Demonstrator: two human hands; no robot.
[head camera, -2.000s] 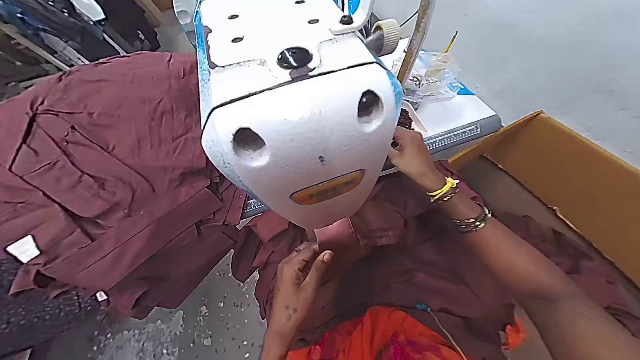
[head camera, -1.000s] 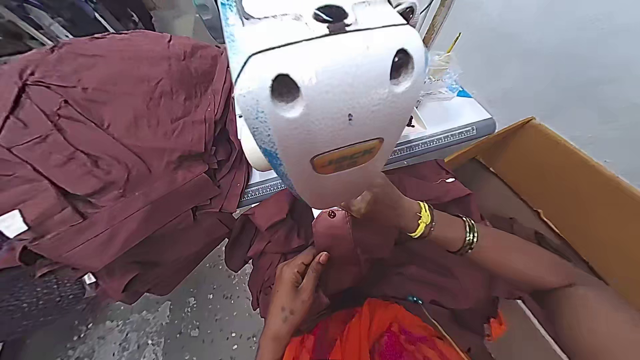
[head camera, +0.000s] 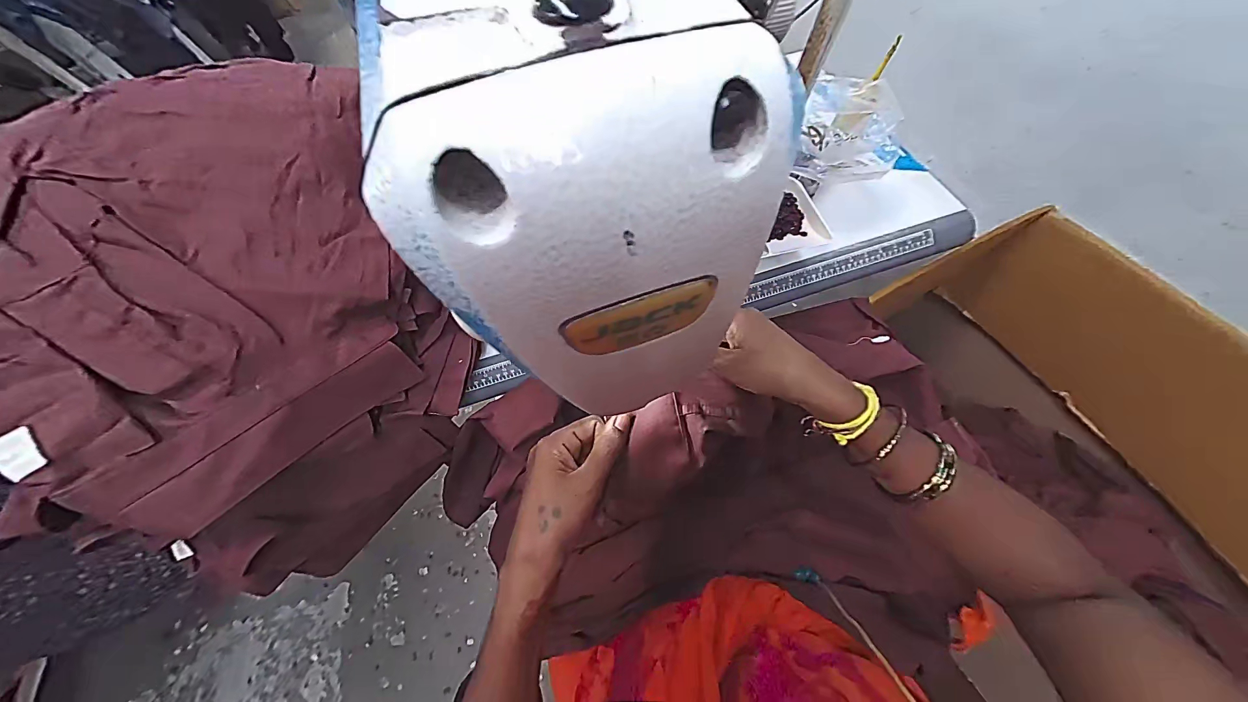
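Observation:
A white Jack sewing machine head (head camera: 585, 195) fills the upper middle and hides the needle area. Below its lower tip, my left hand (head camera: 570, 468) pinches the edge of a maroon cloth garment (head camera: 663, 439) between thumb and fingers. My right hand (head camera: 770, 361), with a yellow band and bangles at the wrist, is on the same cloth just right of the machine head; its fingertips are partly hidden behind the head. The rest of the garment hangs over my lap.
Maroon garments (head camera: 214, 244) lie in a large pile at left. On the table (head camera: 868, 255), a white tray (head camera: 811, 219) of small dark pieces and a clear plastic bag (head camera: 848, 127) stand behind the right hand. A cardboard box (head camera: 1092, 351) is at right; speckled floor (head camera: 361, 595) shows lower left.
Two seconds ago my right hand was up by the small tray; it has come down to the cloth. A small dark round piece seen on the cloth one second ago is out of sight now.

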